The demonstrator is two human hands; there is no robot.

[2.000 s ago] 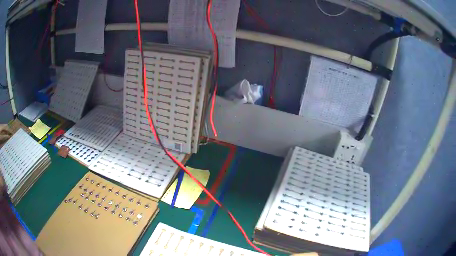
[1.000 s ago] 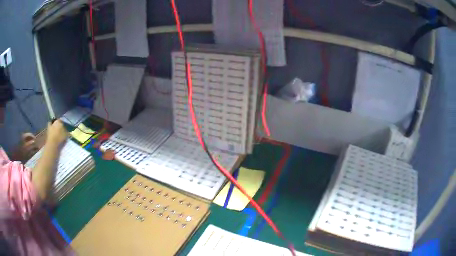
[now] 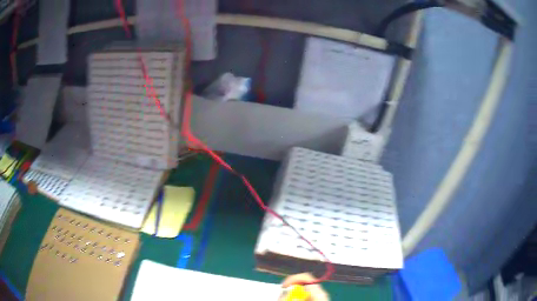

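My right hand (image 3: 315, 289) shows at the bottom edge, right of centre, mostly cut off. Its fingers are closed on a yellow-handled tool (image 3: 296, 292), of which only a small bright part shows. The red lead (image 3: 253, 191) runs down from above and curls to the hand. A white working card (image 3: 194, 288) lies left of the hand, cut off by the bottom edge; no marks can be made out on it. The brown board (image 3: 76, 273) lies to its left, with rows of small metal parts (image 3: 88, 241). My left hand is out of the picture.
The right card stack (image 3: 335, 211) stands behind my hand, with a blue thing (image 3: 430, 276) to its right. Upright cards (image 3: 132, 106) lean behind flat cards (image 3: 109, 188). Yellow paper (image 3: 175, 211) lies beside them. A left card stack (image 3: 7, 206) is cut off at the left edge.
The view has swung left, then right, so things now sit further left. My hand and the yellow tool have come into view at the bottom. The neighbouring person has left the view.
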